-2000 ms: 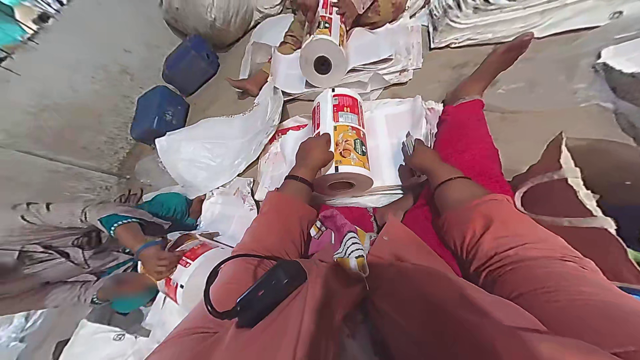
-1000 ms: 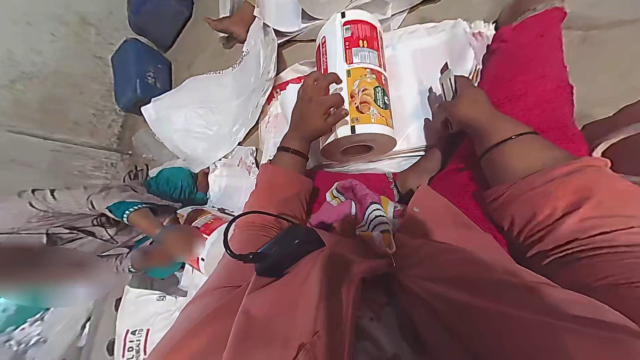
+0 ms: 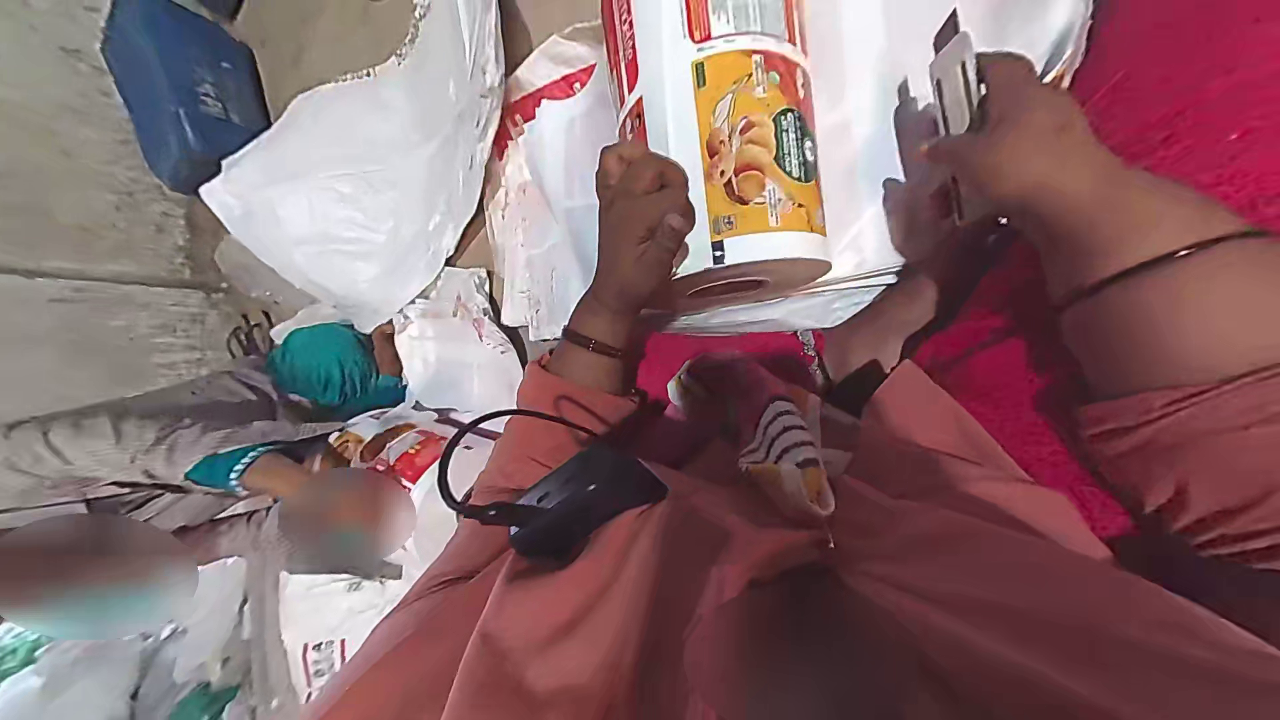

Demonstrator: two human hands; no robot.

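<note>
A roll of printed packaging film lies on white sheets in front of me, the end of its cardboard core facing me. Against the roll's left side is my left hand, its fingers curled; whether it pinches the film is not clear. My right hand holds a flat metal-and-white tool, which looks like a utility knife, to the right of the roll and over the white sheets. A striped cloth lies in my lap.
Blue plastic jerrycan at the upper left, beside a white sack. At the left sits another person with a teal sleeve, near another printed roll. A black device with a cable rests on my thigh; pink fabric lies at the right.
My left hand had its fingers spread on the roll's side a second ago and now has them curled. The view has moved closer to the roll.
</note>
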